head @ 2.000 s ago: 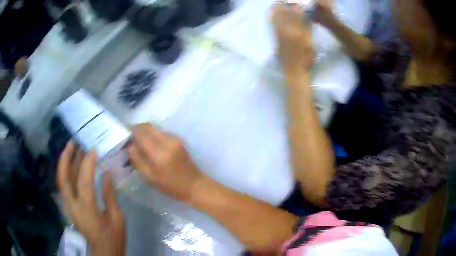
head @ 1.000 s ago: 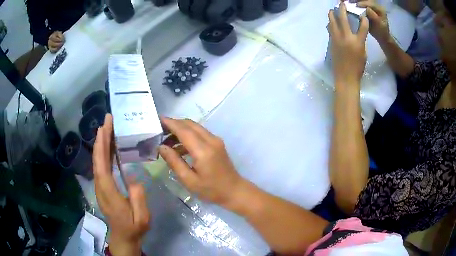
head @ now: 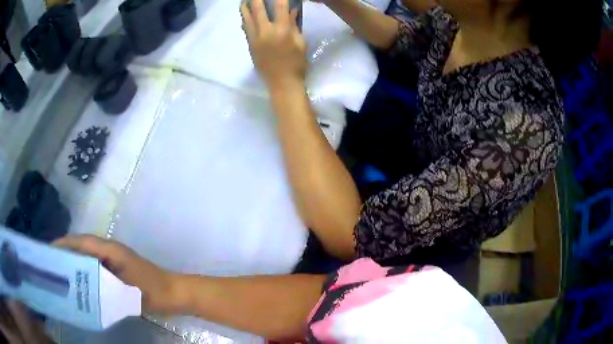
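Observation:
A pale blue product box (head: pixel 50 279) with a dark device pictured and printed text lies tilted at the lower left, cut off by the picture's left edge. Its white end flap (head: pixel 121 295) faces right. My right hand (head: pixel 138 269) is at the box's upper edge and right end, gripping it from behind; some fingers are hidden by the box. My left hand (head: pixel 23 326) is dark, blurred and mostly hidden or cut off at the lower left corner, against the box's underside.
Dark moulded cups (head: pixel 115 92) stand at the upper left, more (head: pixel 39 205) above the box. Small black fittings (head: pixel 87 153) lie in a cluster. Plastic-covered sheeting (head: pixel 208 175) covers the bench. A neighbour's arm (head: pixel 306 154) reaches over it, a hand holding a dark object.
The view has swung right. The box has moved to the lower left of the picture and turned, now showing its pictured face and a white flap. More of the neighbour shows.

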